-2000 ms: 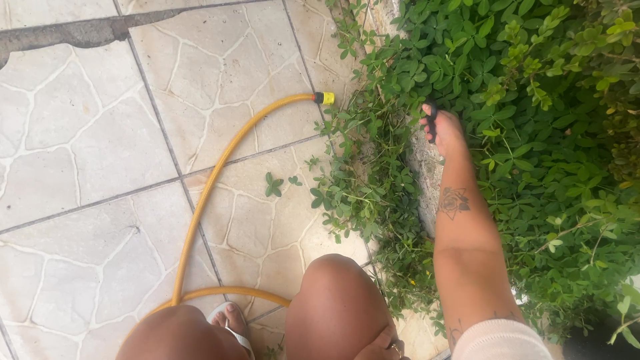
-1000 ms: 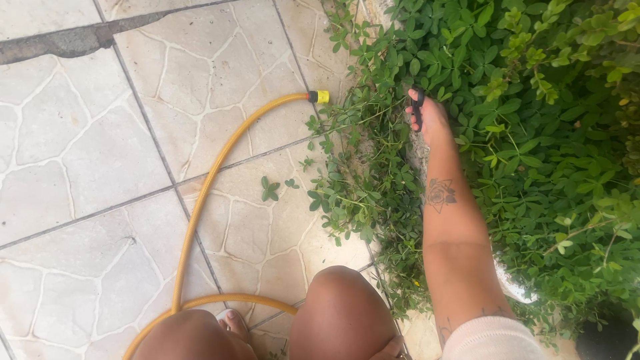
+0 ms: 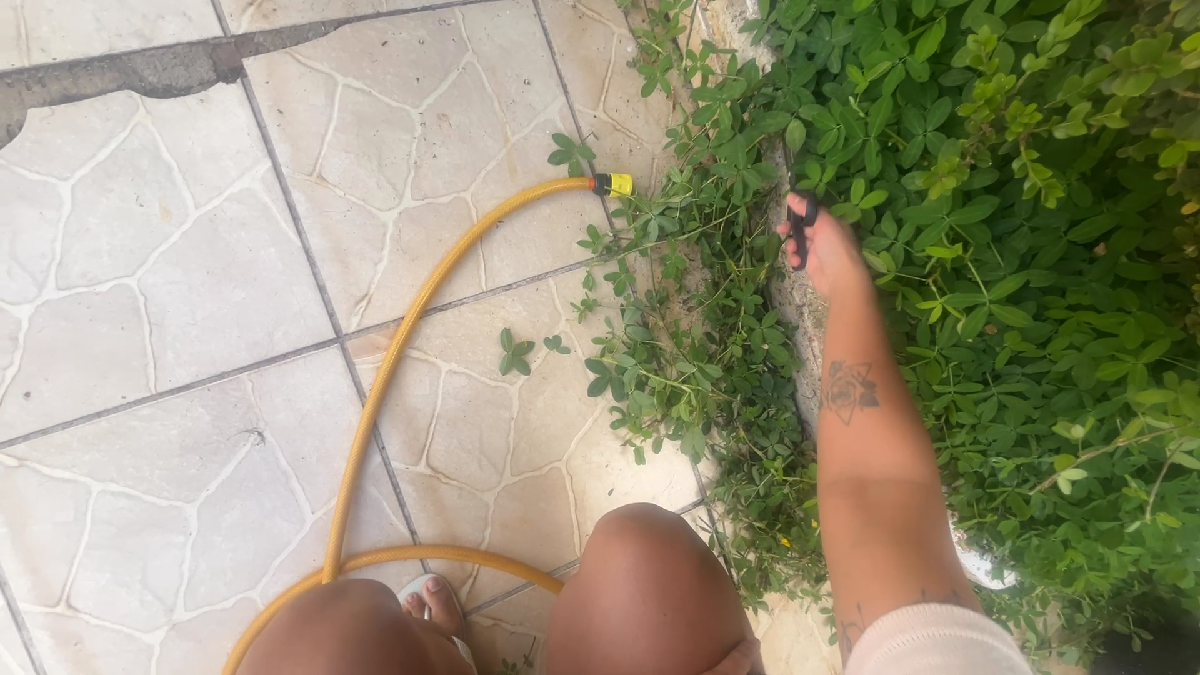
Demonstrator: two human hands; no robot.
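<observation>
My right hand (image 3: 825,248) is closed around the black handles of scissors (image 3: 802,230), beside the low concrete curb of the planting bed. Their dark blades point away from me, partly hidden among leaves. Green creeping plants (image 3: 694,375) spill over the curb onto the tiles, left of my right forearm. At the bottom edge, by my knee, a small part of what looks like my left hand (image 3: 739,659) shows; its fingers and anything in them are hidden.
A yellow hose (image 3: 375,394) curves over the stone-patterned tiles (image 3: 187,309), its yellow-and-black connector (image 3: 614,185) close to the creeping stems. Dense foliage (image 3: 1050,281) fills the right side. A broken strip (image 3: 141,75) crosses the paving at upper left. My sandaled foot (image 3: 436,605) is below.
My right hand with the scissors has moved a little farther forward along the curb. A sprig lies above the hose near its connector, where none showed before.
</observation>
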